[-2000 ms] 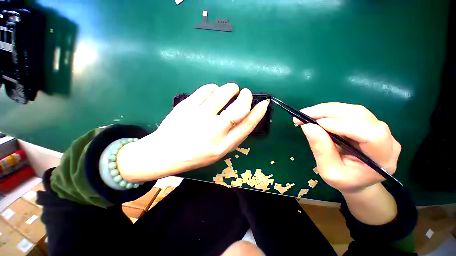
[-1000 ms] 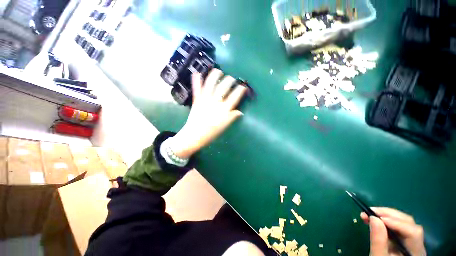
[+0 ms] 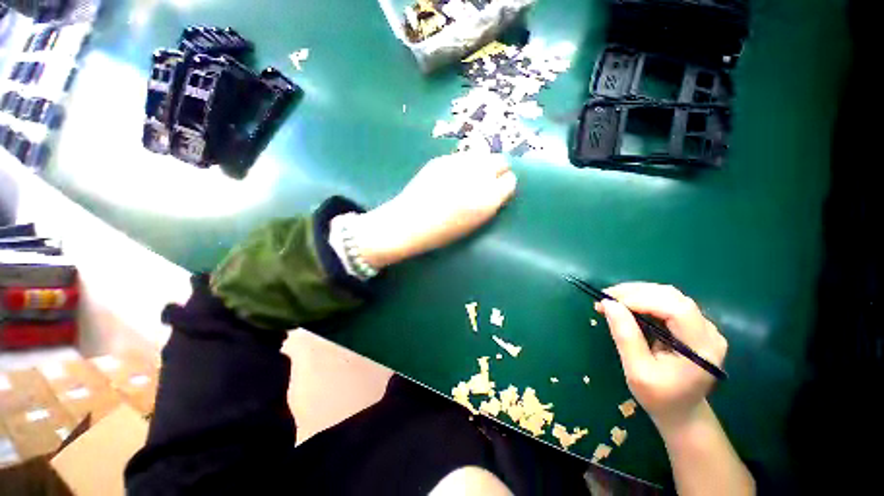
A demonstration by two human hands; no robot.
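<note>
My left hand [image 3: 441, 205] is over the green bench at the near edge of the white and grey pile [image 3: 494, 102]; its fingers are curled and blurred, and what they may hold is hidden. My right hand [image 3: 669, 349] holds black tweezers [image 3: 683, 351], their tips pointing up and left above the bench and touching nothing. Black housings [image 3: 208, 102] lean together in a small group at the left.
Black housings with window openings [image 3: 654, 133] are stacked at the right. A clear tub [image 3: 441, 48] of small parts is at the far side. Tan scraps [image 3: 523, 409] lie along the near bench edge. Cardboard boxes [image 3: 58, 397] and red items [image 3: 39, 298] are at lower left.
My left hand has left the housing it held in front of me, passed over the left group, and moved right to the pile. The tweezers have moved off the housing. The view has turned.
</note>
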